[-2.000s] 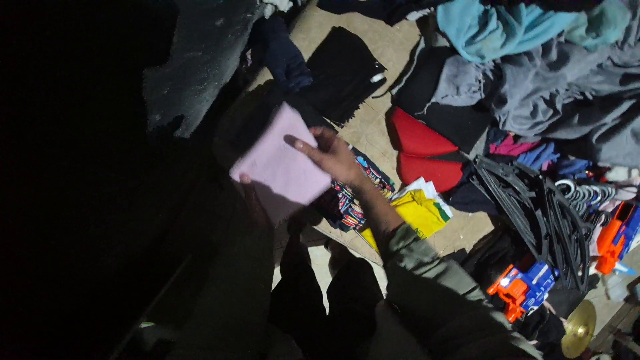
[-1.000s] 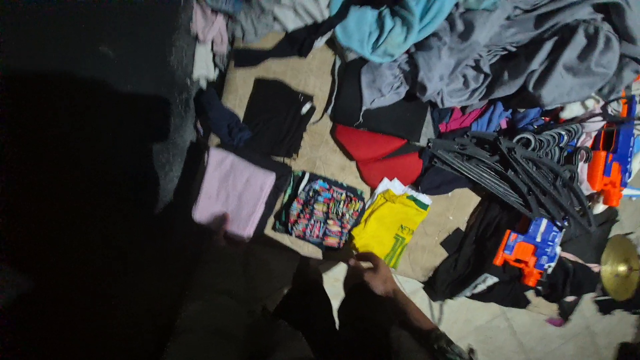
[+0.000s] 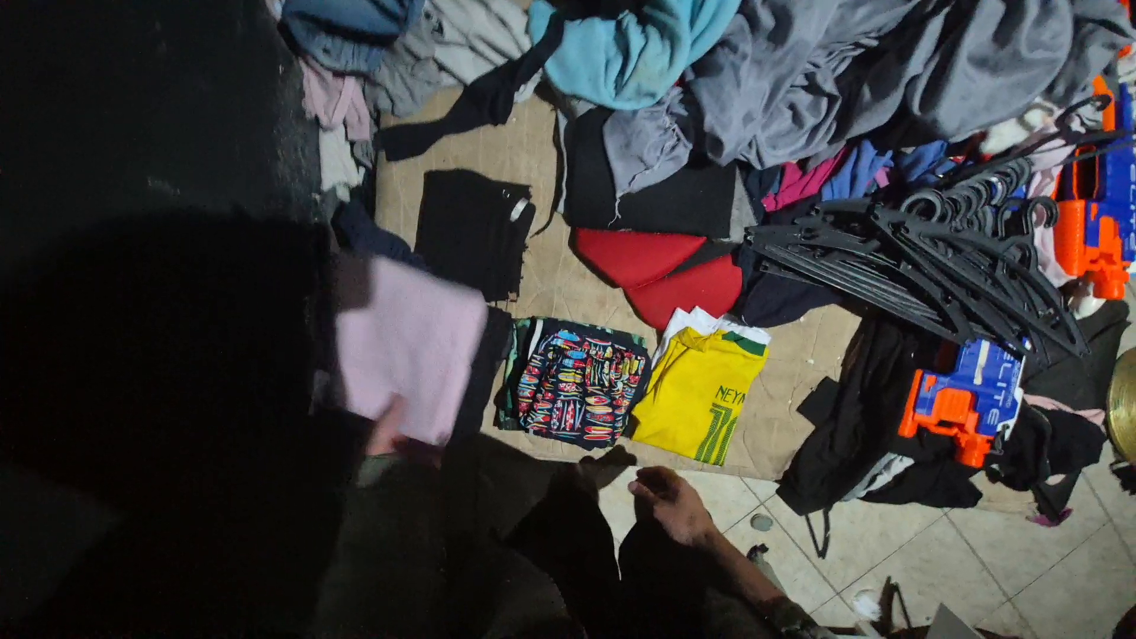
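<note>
A folded pink cloth (image 3: 413, 342) lies at the left over a dark folded garment. My left hand (image 3: 384, 428) is at the cloth's lower edge, largely in shadow; whether it grips the cloth cannot be told. My right hand (image 3: 670, 504) is below the yellow shirt, fingers curled, holding nothing visible. Between the pink cloth and the shirt is a folded patterned garment (image 3: 581, 388) with bright shapes on black. The folded yellow shirt (image 3: 703, 392) bears green writing and rests partly on white cloth. A black folded garment (image 3: 470, 231) lies above the pink cloth.
Black plastic hangers (image 3: 923, 257) are heaped at right, beside orange-and-blue toy blasters (image 3: 967, 399). Red cloth (image 3: 683, 275), a turquoise garment (image 3: 621, 53) and a large grey cloth (image 3: 799, 71) lie farther up. Cardboard (image 3: 532, 177) is under the clothes, with floor tiles (image 3: 923, 559) below.
The pink cloth, held up by both hands two seconds ago, is now down at the left. My right hand has left it and moved right, below the yellow shirt.
</note>
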